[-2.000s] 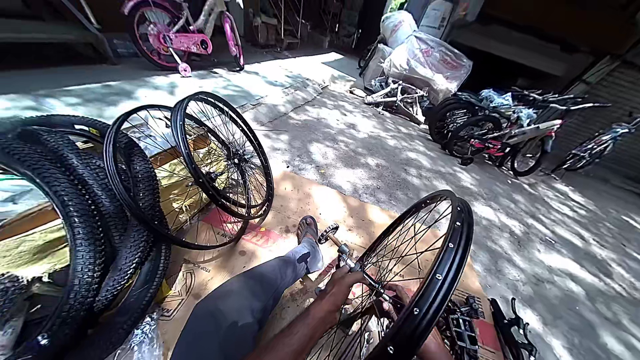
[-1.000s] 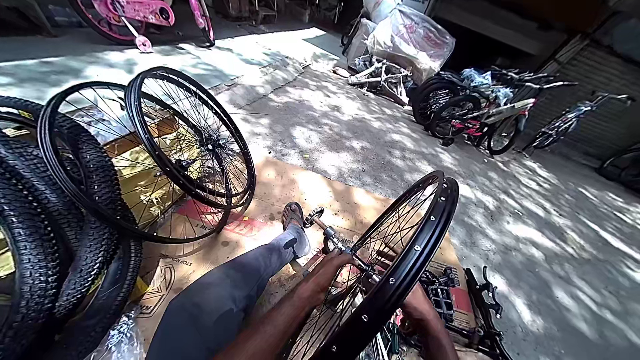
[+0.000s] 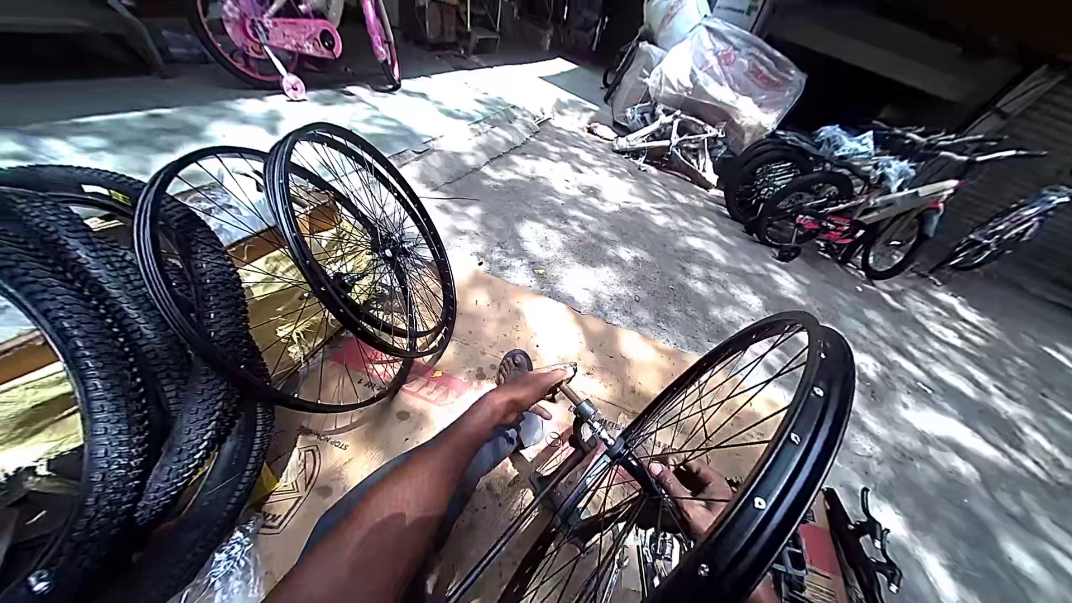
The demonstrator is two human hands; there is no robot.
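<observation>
A black bicycle wheel (image 3: 829, 402) with a bare rim stands tilted at lower centre right. From its hub (image 3: 618, 450) a metal rod-like tool (image 3: 586, 410) points up and left. My left hand (image 3: 536, 394) is at the far end of this tool, with thumb and fingers around its handle, which they largely hide. Behind the spokes, my right hand (image 3: 699, 494) holds the wheel close to the hub; the spokes and rim partly cover it. A dark metal bracket (image 3: 557, 481) is beside the hub, under the left forearm.
Two bare wheels (image 3: 444, 285) lean together at left, beside several knobbly black tyres (image 3: 100, 352). Flattened cardboard (image 3: 502, 310) lies under my sandalled foot (image 3: 515, 364). Brake levers (image 3: 875, 536) lie at lower right. Bicycles (image 3: 888, 209), plastic-wrapped bundles (image 3: 720, 79) and a pink bicycle (image 3: 293, 38) stand farther back.
My left hand has moved from beside the hub out to the far end of the tool. My right hand stays by the wheel, now seen through the spokes near the hub.
</observation>
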